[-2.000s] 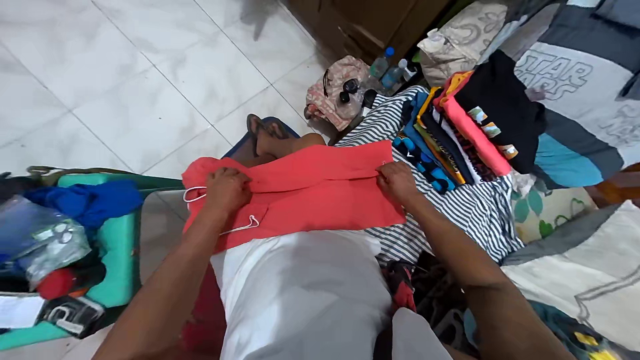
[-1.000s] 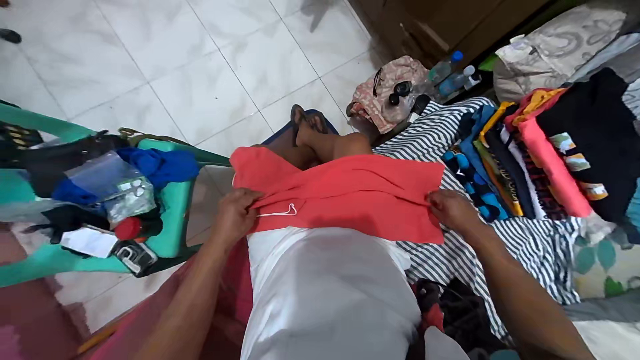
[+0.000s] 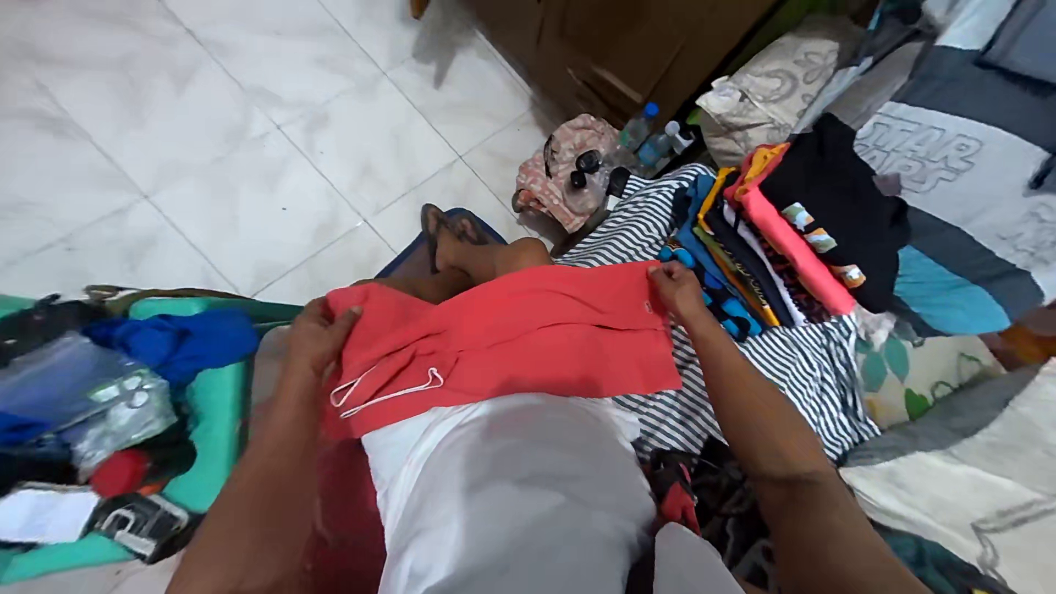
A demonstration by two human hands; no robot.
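Observation:
A red cloth garment (image 3: 528, 330) with a white drawstring (image 3: 392, 396) lies stretched flat across my lap. My left hand (image 3: 322, 334) grips its left end, near the drawstring. At the upper right corner, my right hand (image 3: 678, 289) pinches the edge between thumb and fingers. Just right of that hand stands a row of folded clothes (image 3: 755, 239) in several colours, on a black-and-white striped cloth (image 3: 792, 379). A black folded garment (image 3: 841, 206) with small labels rests at the row's right side.
A green plastic chair (image 3: 219, 421) on the left holds a blue cloth (image 3: 177, 338), plastic bags and small items. Beyond my feet are a pink patterned bag (image 3: 569, 165), plastic bottles (image 3: 637, 128) and a brown wooden cabinet (image 3: 627, 49). Bedding (image 3: 973, 157) lies at right.
My left hand has shifted outward to the garment's left end, away from the drawstring. My right hand has moved to the upper right corner. The view has swung between frames.

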